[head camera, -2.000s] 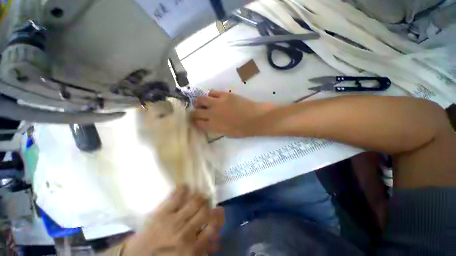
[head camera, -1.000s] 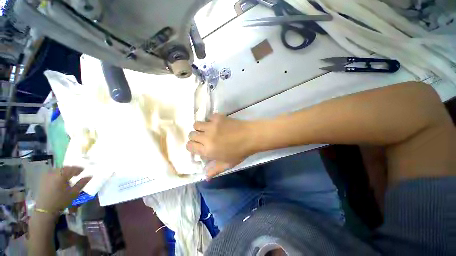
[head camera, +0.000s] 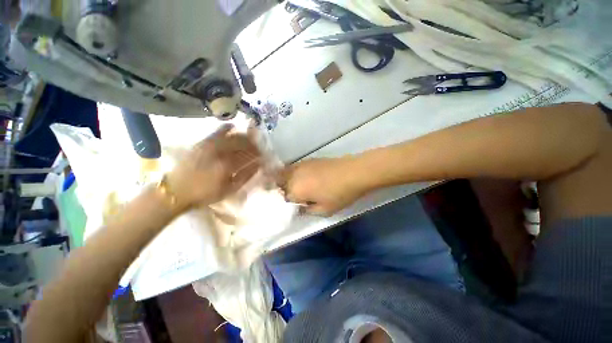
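The cream-white garment piece (head camera: 181, 234) lies bunched on the machine table left of the needle and hangs over the front edge. The grey-white sewing machine head (head camera: 168, 47) fills the upper left, with a round beige knob (head camera: 223, 107) beside the needle area. My left hand (head camera: 218, 167) is blurred and lies over the cloth just below the needle; whether its fingers grip is unclear. My right hand (head camera: 315, 185) holds the cloth's right edge, fingers curled, near the table's front edge.
Thread snips (head camera: 463, 82) and black-handled shears (head camera: 372, 53) lie at the upper right, with a small brown square (head camera: 328, 77) left of them. Loose cream strips (head camera: 463, 47) lie behind. A dark rounded bar (head camera: 141, 134) hangs left of the needle. White cloth also hangs beside my lap.
My left hand has moved from the far left onto the cloth near the needle. My right hand has shifted slightly right, still at the cloth's edge.
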